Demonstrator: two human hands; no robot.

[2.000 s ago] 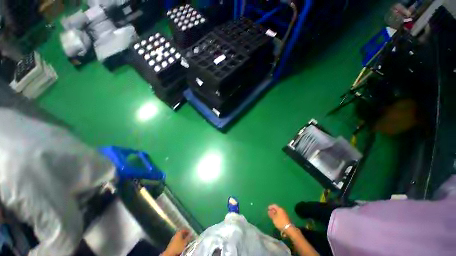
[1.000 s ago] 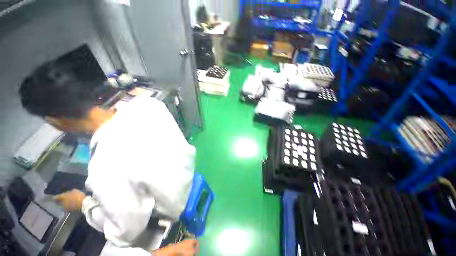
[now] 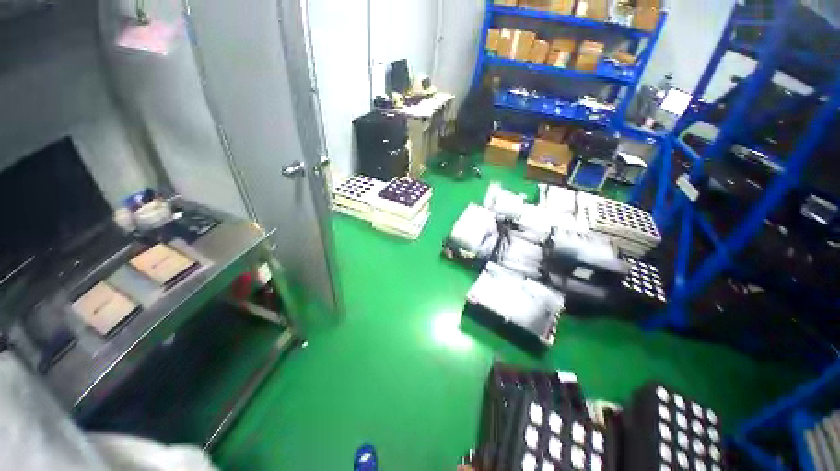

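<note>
No thing is seen held. My left hand is not in view. A small skin-toned bit at the bottom edge may be my right hand (image 3: 466,464); it is cut off and its state cannot be told. Nearest in front, at the bottom right, are stacked black trays (image 3: 493,405) with pale round items in their pockets, and another similar black stack (image 3: 640,428) beside them. At the left, two flat pale-topped devices (image 3: 106,306) lie apart on a grey metal bench (image 3: 198,294).
A person's pale smock (image 3: 37,414) fills the lower left corner. A grey door (image 3: 262,147) stands beyond the bench. Wrapped bundles (image 3: 516,299) and white trays (image 3: 401,221) lie on the green floor. Blue shelving (image 3: 553,69) is at the back; a blue rack (image 3: 686,193) stands right.
The view has swung up and forward. The person in the pale smock has passed to the lower left edge. The bench, door and back shelves show more; the hand at the bottom is nearly out.
</note>
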